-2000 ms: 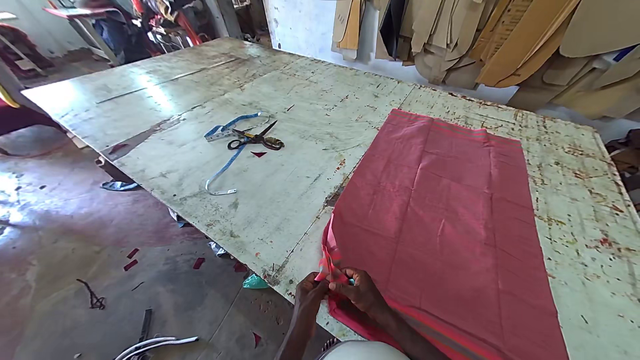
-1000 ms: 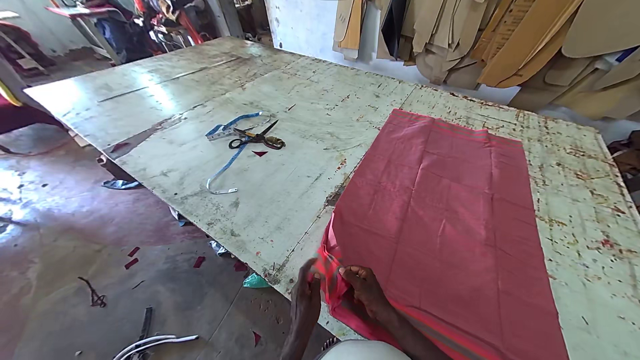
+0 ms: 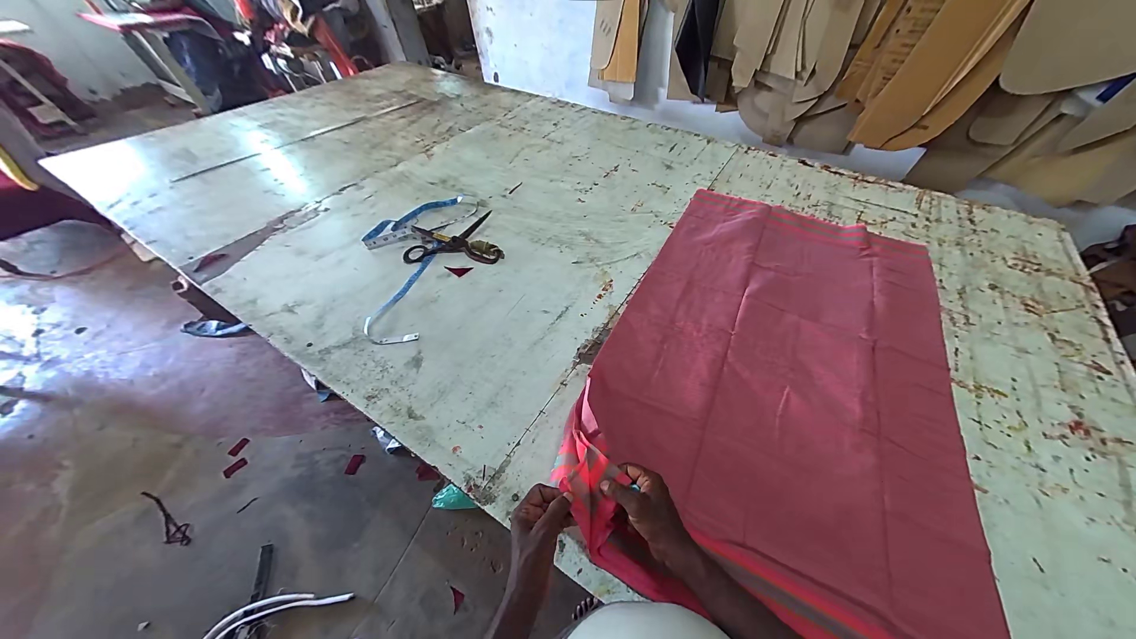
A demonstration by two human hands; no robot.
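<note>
A folded red cloth (image 3: 799,382) with a striped border lies on the right part of a worn work table. At its near left corner, my left hand (image 3: 543,513) pinches the striped edge between thumb and finger. My right hand (image 3: 650,510) grips the same bunched border just to the right, with a small teal thing showing at its fingers. Farther left on the table, a pair of scissors (image 3: 453,241) with dark handles lies open across a blue and white tape measure (image 3: 399,297). A small dark red cloth scrap (image 3: 458,272) sits beside the scissors.
The table (image 3: 497,373) has scratched, stained panels with seams. Cardboard patterns (image 3: 941,80) hang along the wall behind it. Cloth scraps (image 3: 355,464), white tubing (image 3: 284,603) and a green plastic piece (image 3: 454,498) are on the floor or by the table's near edge.
Both hands have shifted slightly along the striped border at the cloth's near corner, and the bunched edge between them has changed shape. The scissors and tape measure have not moved.
</note>
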